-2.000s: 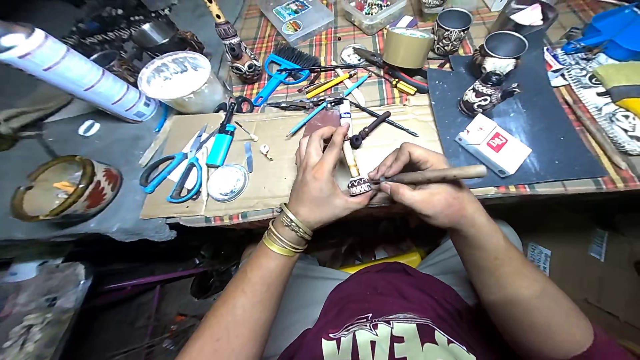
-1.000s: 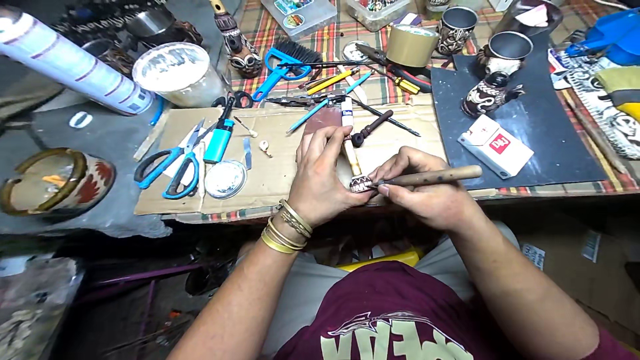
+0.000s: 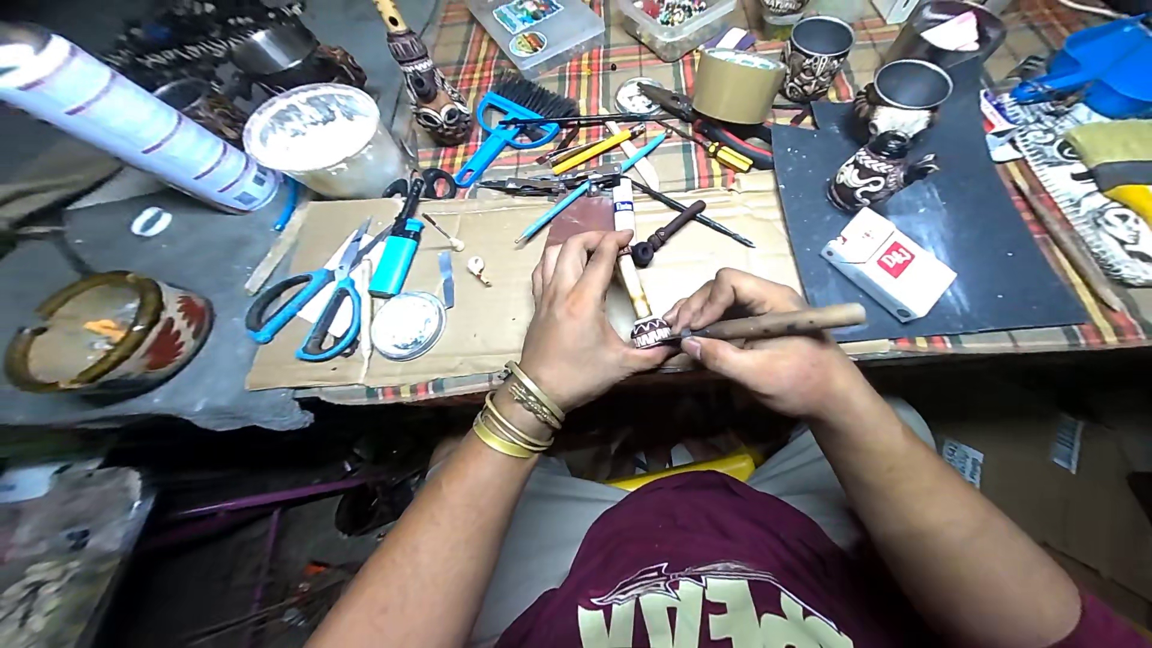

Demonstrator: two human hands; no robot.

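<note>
My left hand [image 3: 585,319] holds a small carved piece [image 3: 650,331], dark brown with a pale zigzag pattern, at the cardboard's front edge. A pale, bone-like stem rises from the piece. In my right hand [image 3: 765,346] is a wooden-handled tool [image 3: 792,321] whose thin dark tip meets the carved piece; the tip's exact kind cannot be told. Just beyond my left fingers lie a white-capped tube [image 3: 624,202] and a small dark carved pipe [image 3: 666,234]. Blue-handled scissors [image 3: 315,301], a turquoise lighter [image 3: 396,258] and a round lid with white residue [image 3: 409,325] lie left of my left hand.
Pencils, pliers, a blue brush [image 3: 508,130] and a tape roll [image 3: 738,85] lie beyond the cardboard [image 3: 486,351]. At right, a cigarette box [image 3: 889,264] and a carved figure [image 3: 877,175] rest on a dark sheet, with carved cups behind. A white tub [image 3: 319,144] and a pottery ashtray [image 3: 108,333] stand left.
</note>
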